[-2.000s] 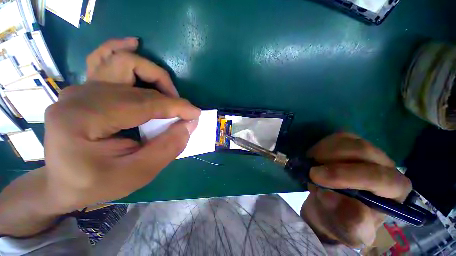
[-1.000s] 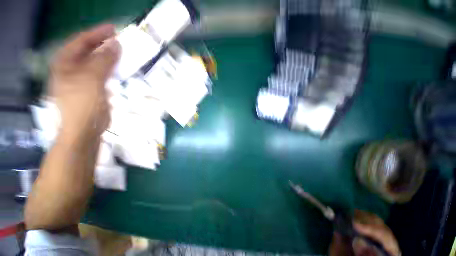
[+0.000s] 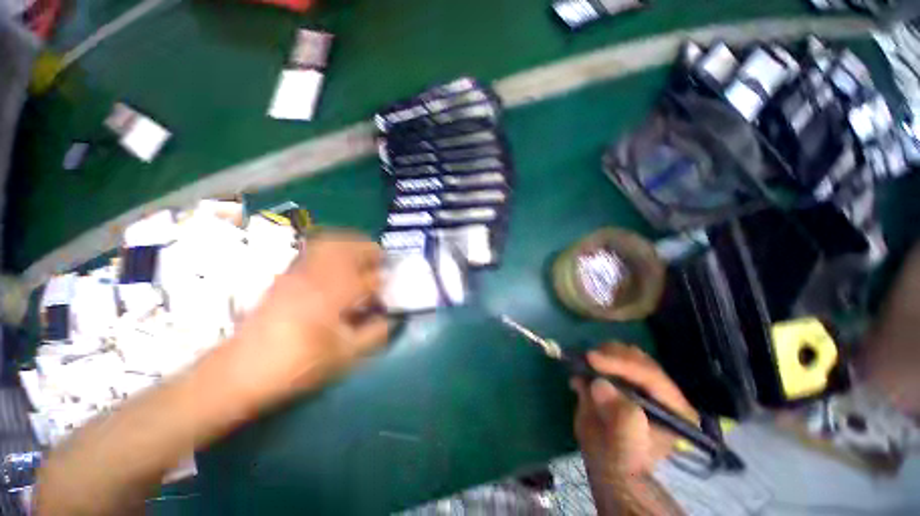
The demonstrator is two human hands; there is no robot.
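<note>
My left hand (image 3: 328, 302), blurred, is at the near end of the overlapping stack of phone housings (image 3: 444, 166). Its fingers grip the left edge of the nearest phone housing (image 3: 412, 283), which shows a white half and a silvery strip; the fingertips are partly hidden. My right hand (image 3: 625, 403) holds the soldering iron (image 3: 646, 403) by its black handle. The iron's thin tip points up and left over the green mat, touching nothing. The LCD pile (image 3: 192, 292), white rectangles with some orange tails, spreads left of my left hand.
A round tan-green pot (image 3: 608, 274) stands right of the stack. Behind my right hand is the black iron stand with a yellow sponge (image 3: 805, 356). A heap of black-and-white units (image 3: 807, 101) lies far right. Single units (image 3: 298, 91) lie beyond the pale strip (image 3: 242, 181).
The view has swung up and right. My left hand has moved from the LCD pile to the housing stack's near end. The soldering iron stays in my right hand, away from any phone.
</note>
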